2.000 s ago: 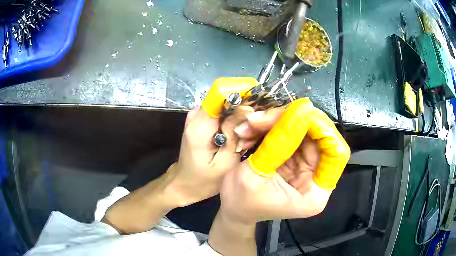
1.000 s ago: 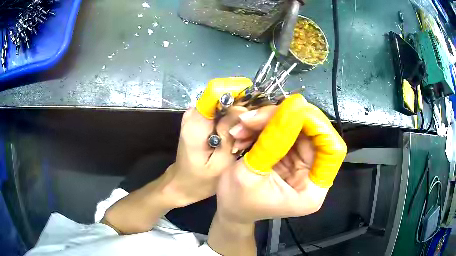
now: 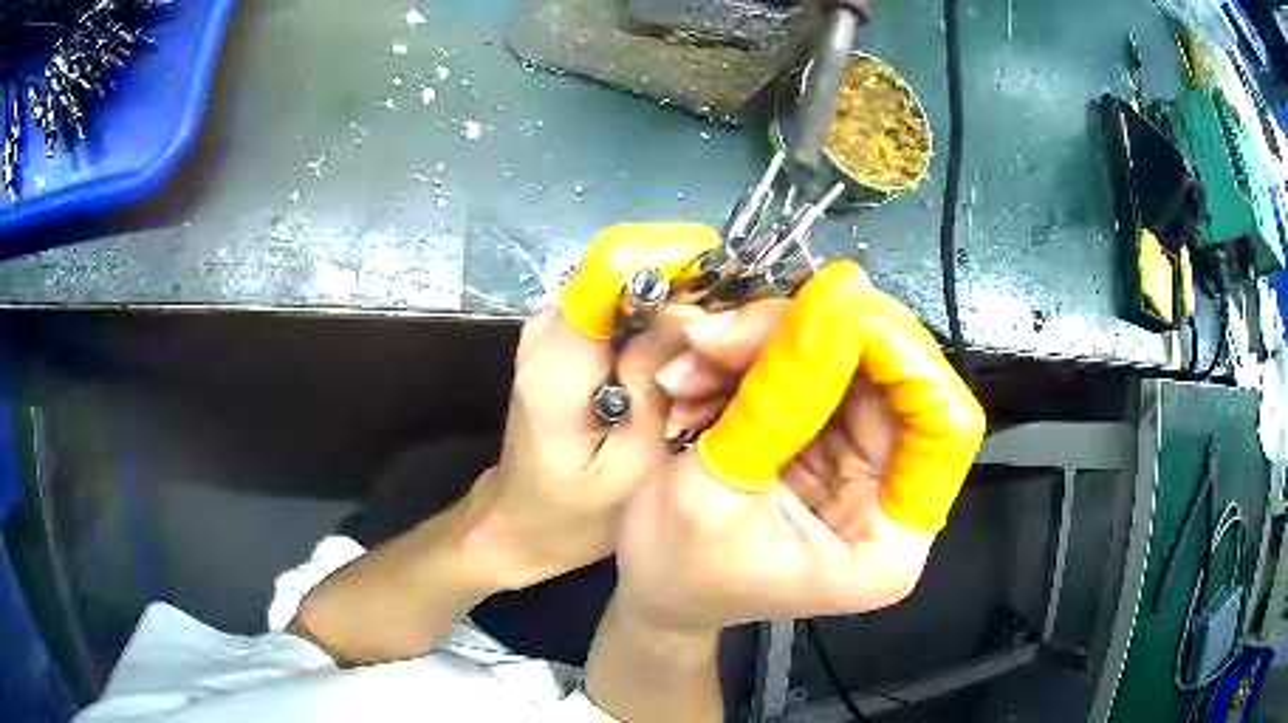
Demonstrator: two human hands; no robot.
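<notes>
My left hand [image 3: 565, 424], with a yellow finger cot, is closed around a bundle of metal connector plugs [image 3: 770, 233]. Several thin silver tips fan out from the bundle towards the back of the bench. Two round plug ends show at the left fist. My right hand [image 3: 833, 452], with yellow cots on bent fingers, has its fingertips against the bundle beside the left hand. What these fingertips pinch is hidden. The dark soldering iron [image 3: 824, 92] points down just behind the silver tips; whether it touches them I cannot tell.
A round tin of golden rough material [image 3: 879, 127] stands beside the iron. A dark stand base [image 3: 636, 57] is at the back. A blue tray [image 3: 177, 156] of connectors is upper left. A black cord [image 3: 952, 184] crosses the bench; a yellow-and-black tool [image 3: 1155, 269] lies right.
Both hands and the bundle keep nearly the same pose. The view shifted slightly left and back, moving everything a little in the picture. Nothing was let go.
</notes>
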